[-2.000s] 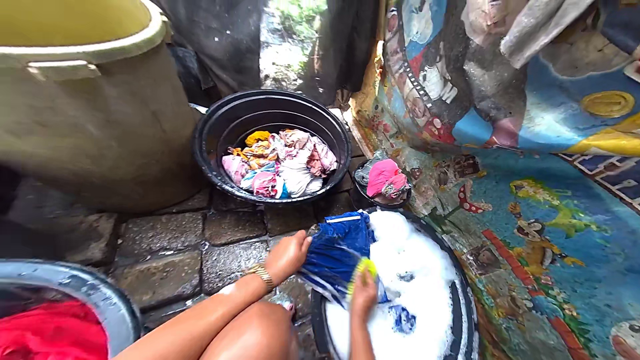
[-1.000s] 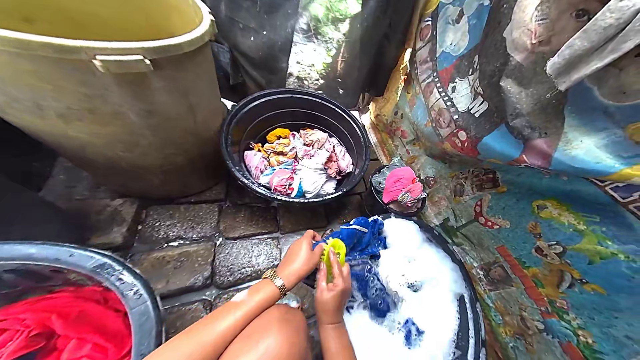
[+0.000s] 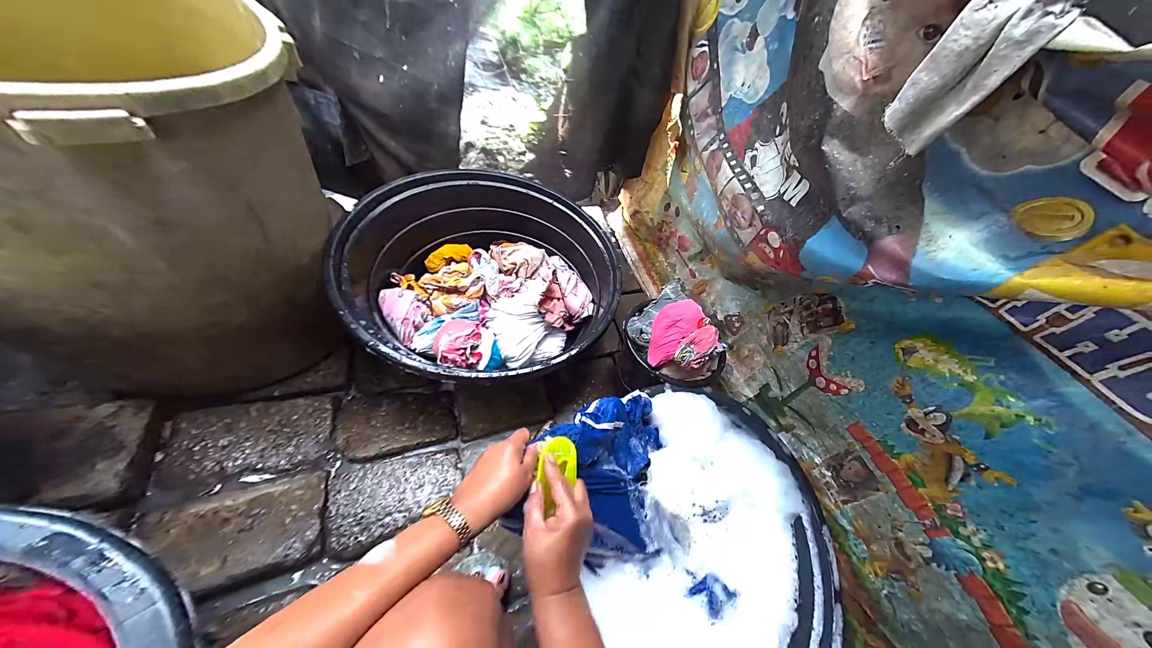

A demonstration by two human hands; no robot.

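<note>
My right hand (image 3: 556, 526) grips a yellow-green scrub brush (image 3: 558, 461), pressed to a blue garment (image 3: 616, 459). Just left of the brush, my left hand (image 3: 497, 477), with a gold-coloured watch or bracelet at the wrist, is closed on the garment's edge. The rest of the blue cloth hangs over the rim of a black basin (image 3: 814, 540) and into white suds (image 3: 711, 504). A small blue piece of cloth (image 3: 713, 594) pokes out of the foam. The brush's underside is hidden.
Beyond my hands, a black tub (image 3: 360, 337) holds wrung clothes, and a small bucket (image 3: 643, 371) holds a pink cloth (image 3: 679, 333). A big drum (image 3: 162, 243) stands left, a grey tub (image 3: 108, 558) with red cloth lower left. Printed tarpaulin (image 3: 954, 468) lines the right, above stone paving (image 3: 252, 432).
Two seconds ago the blue cloth was stretched between my hands, which were further apart. Since then they have come together at its edge, the brush between them.
</note>
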